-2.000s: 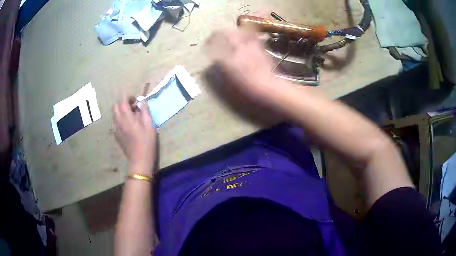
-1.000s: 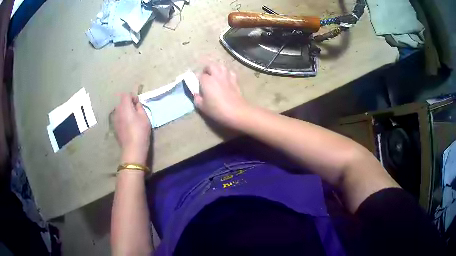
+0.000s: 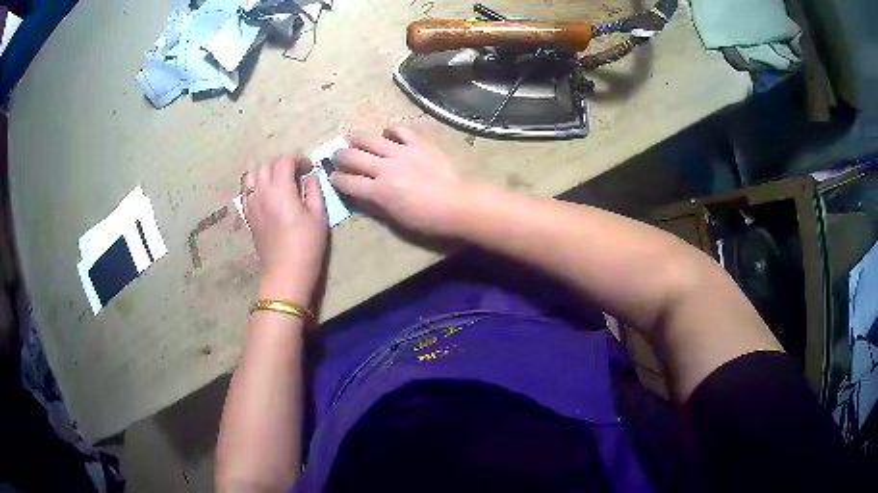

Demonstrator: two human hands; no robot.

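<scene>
A light-blue fabric piece (image 3: 334,203) lies on a white backing piece (image 3: 330,148) at the middle of the near table. My left hand (image 3: 284,212) lies over its left part, fingers bent. My right hand (image 3: 400,183) lies over its right part, fingertips on the fabric near a small dark patch. Both hands cover most of the piece, so the folds beneath are hidden. The electric iron (image 3: 501,91) rests flat beyond my right hand, its wooden handle on the far side, touched by no hand.
White pieces with a dark rectangle (image 3: 116,270) lie at the left. Light-blue cut parts (image 3: 207,43) are heaped at the far left. A pale green cloth (image 3: 746,34) hangs at the far right edge. The iron's cord (image 3: 635,37) runs back right. A wooden cabinet (image 3: 813,279) stands at right.
My right hand first came away from the iron to the piece. Since then both hands have drawn closer together over the fabric, covering more of it. The view has shifted slightly; the iron now lies untouched.
</scene>
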